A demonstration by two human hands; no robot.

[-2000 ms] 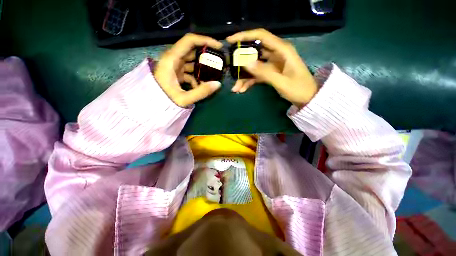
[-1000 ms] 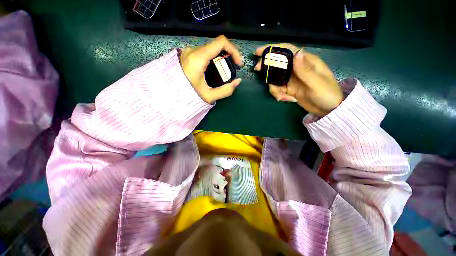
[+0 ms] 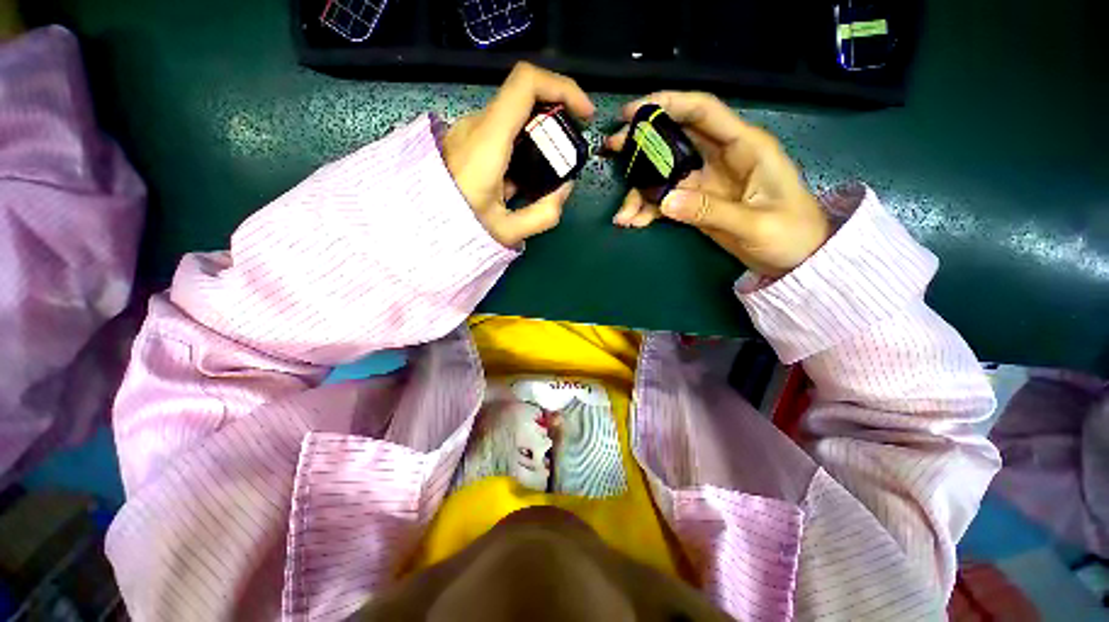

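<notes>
My left hand point(image 3: 505, 158) holds a small black electronic unit point(image 3: 532, 165) by its edges between thumb and fingers; a white label with a thin red line faces up. My right hand point(image 3: 742, 188) holds a second black unit point(image 3: 681, 154), tilted, with a yellow-green label and a thin yellow line showing. The two units are a little apart, above the green worktop point(image 3: 608, 273). The hands are bare. The undersides of both units are hidden.
A long black compartment tray point(image 3: 730, 80) lies across the far side, cut off by the top edge. It holds two grid-patterned units at left and a labelled unit point(image 3: 865, 34) at right. Pink sleeves of other people show at both sides.
The tray has shifted right and down in view since the first frame. The units have moved apart. The right unit has since tilted, its label turning from pale to yellow-green.
</notes>
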